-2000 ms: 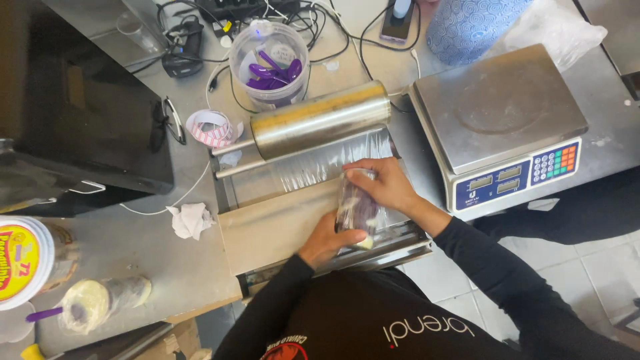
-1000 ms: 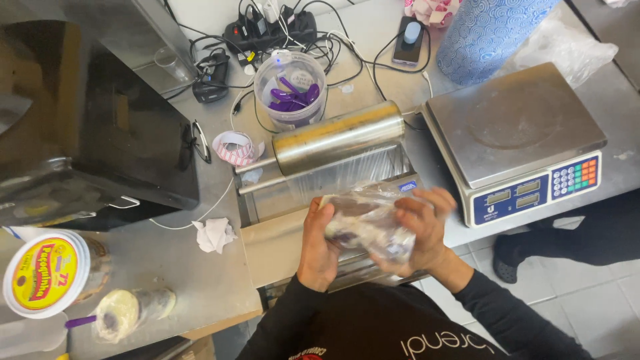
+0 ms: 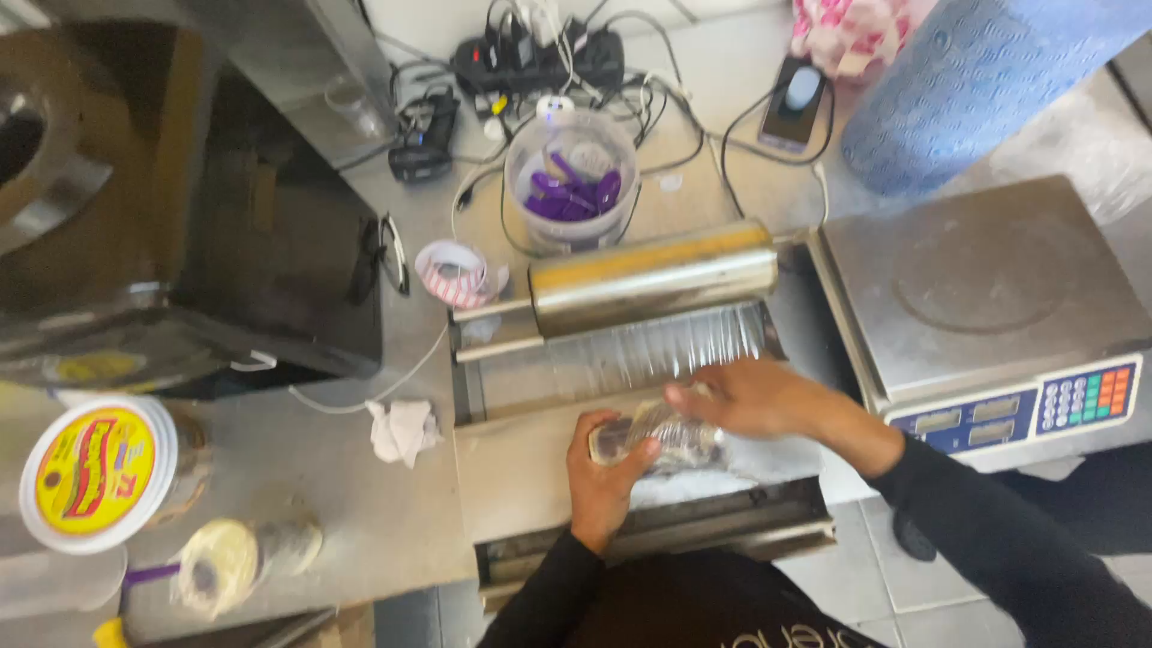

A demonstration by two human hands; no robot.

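My left hand (image 3: 605, 477) grips the left end of a film-wrapped package (image 3: 670, 436) with dark and pale contents, thumb in front and fingers behind. Above the package's right part is my right hand (image 3: 742, 396), its fingertips touching or nearly touching the film; whether it pinches anything cannot be told. The package is over the pale plate of a film wrapping machine (image 3: 522, 472). Behind it, clear plastic film (image 3: 666, 346) stretches below a large film roll (image 3: 657, 274).
A digital scale (image 3: 981, 297) stands at right, a black appliance (image 3: 270, 207) at left. Behind the roll are a plastic tub (image 3: 576, 234) with purple items and a power strip (image 3: 540, 63) with tangled cables. A lidded jar (image 3: 99, 472) and wrapped rolls (image 3: 216, 567) are at lower left.
The package has been lowered from between both raised hands to over the machine's plate. My right hand has shifted from its right side to above it. The view has moved somewhat.
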